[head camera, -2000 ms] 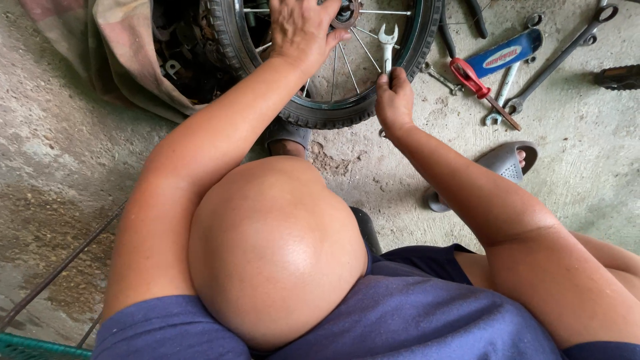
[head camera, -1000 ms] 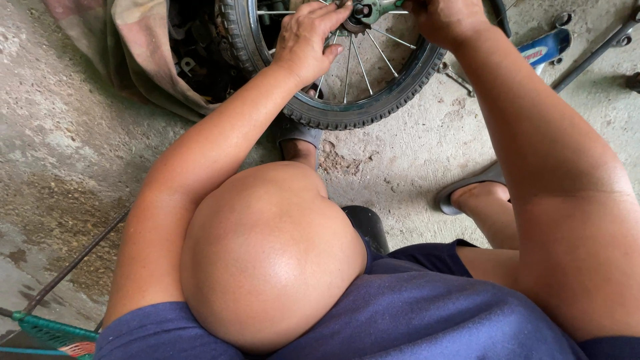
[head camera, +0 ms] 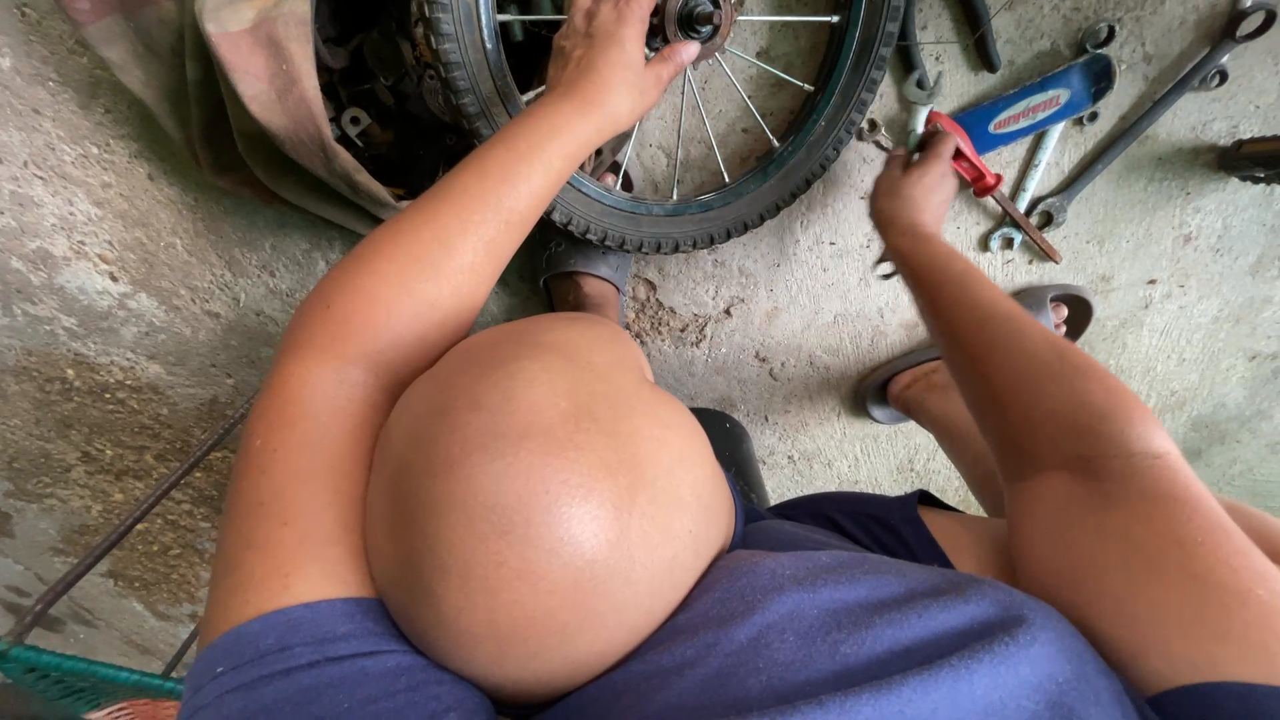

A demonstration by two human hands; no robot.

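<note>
A bicycle wheel with a knobby black tyre (head camera: 690,228) is partly visible at the top of the head view. Over its spokes is my left hand (head camera: 610,65), with the thumb against the hub (head camera: 700,18) and the fingers partly cut off by the top edge. To the right of the tyre, my right hand (head camera: 915,185) is closed around an open-end wrench (head camera: 920,92), its jaw pointing up. A screwdriver with a red handle (head camera: 965,155) lies right beside that hand; the fingers are slightly blurred.
Right of my right hand lie a blue tool part (head camera: 1045,105), a pale wrench (head camera: 1040,165) and a long dark ring wrench (head camera: 1150,120). Dark pliers-like handles (head camera: 980,35) are above. A cloth sack (head camera: 250,100) holds dark items at left. Sandalled feet rest on the concrete.
My right hand went from beside the tyre up to the hub area, and is now down at the tools on the right. My left hand has stayed at the hub.
</note>
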